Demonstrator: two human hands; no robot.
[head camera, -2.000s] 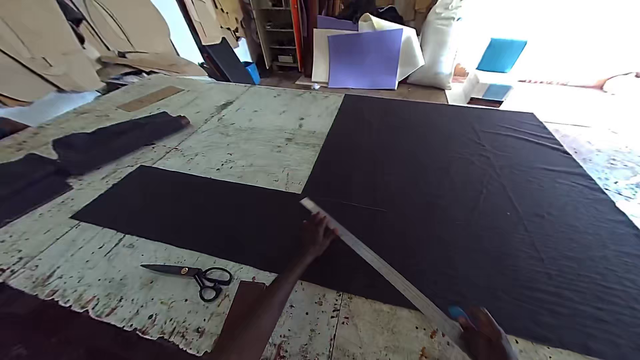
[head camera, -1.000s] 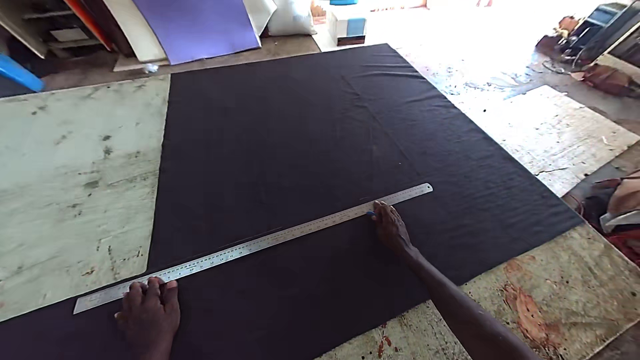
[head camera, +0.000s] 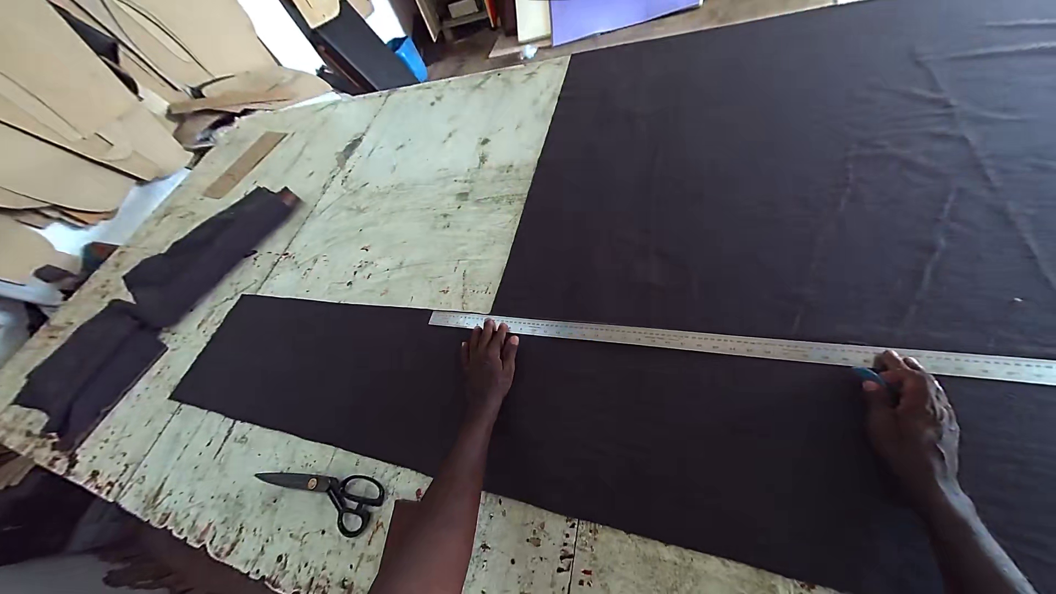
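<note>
A long metal ruler (head camera: 660, 337) lies across the dark fabric (head camera: 701, 206), its left end near the inner corner of the cloth. My left hand (head camera: 491, 359) presses on the ruler near that end, fingers spread. At the right, my right hand (head camera: 912, 412) touches the ruler's lower edge and holds a small blue object (head camera: 869, 376), perhaps tailor's chalk, between thumb and fingers. Black-handled fabric shears (head camera: 330, 491) rest on the table below the narrower strip of cloth. Part of a brown flat piece (head camera: 398, 528) shows beside my left forearm.
Folded dark cloth pieces (head camera: 210, 256) and a brown strip (head camera: 245, 165) lie on the stained worktable (head camera: 412, 181). Large tan pattern sheets (head camera: 74, 107) lean at the upper left. Beyond the far edge are a blue bin (head camera: 408, 58) and a purple sheet (head camera: 610, 16).
The ruler, slanted across the cloth in both earlier frames, now lies along the line of the narrow strip's upper edge. Both hands have moved with it. The view has shifted.
</note>
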